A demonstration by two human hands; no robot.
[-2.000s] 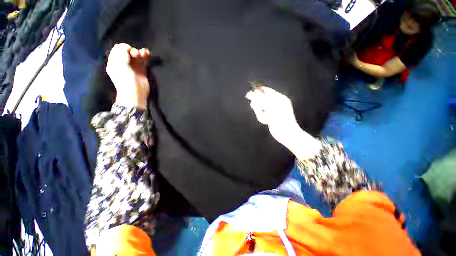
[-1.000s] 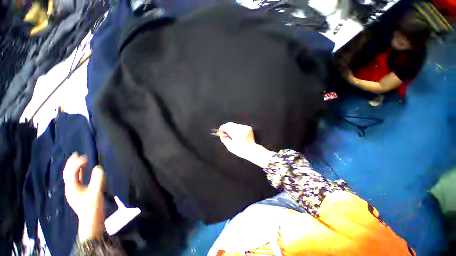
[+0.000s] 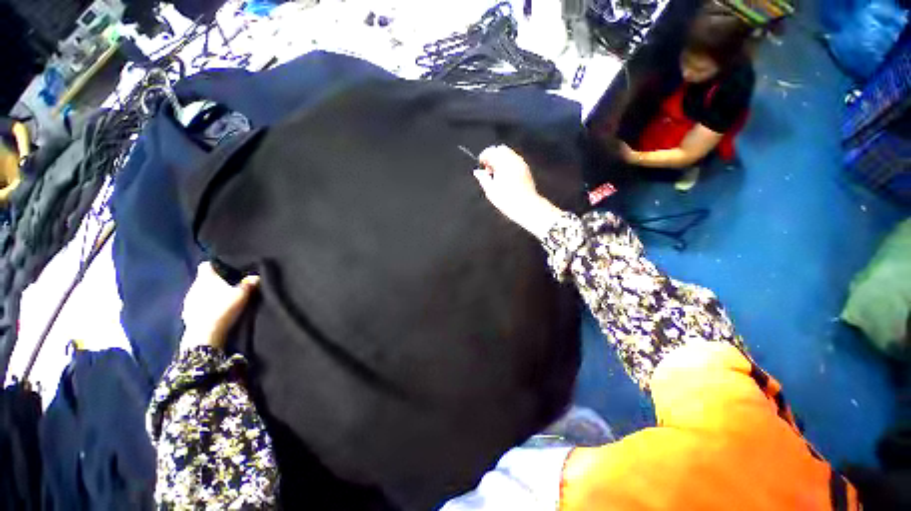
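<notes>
A large black coat lies spread in front of me, over the table's edge and down to my lap, with its collar towards the upper left. My left hand grips the coat's left edge, with the thumb on top and the fingers hidden under the cloth. My right hand is closed around small thread snips, whose thin metal tips stick out to the upper left, over the upper right part of the coat. A navy coat lies beneath the black one.
Black hangers lie tangled on the white table. Dark garments hang at the lower left. A person in red and black crouches at the upper right. A hanger lies on the blue floor. A green bundle is at the right.
My left hand has come back from the far left and taken hold of the coat's edge. My right hand has moved up and right with the snips. The view shows more of the table.
</notes>
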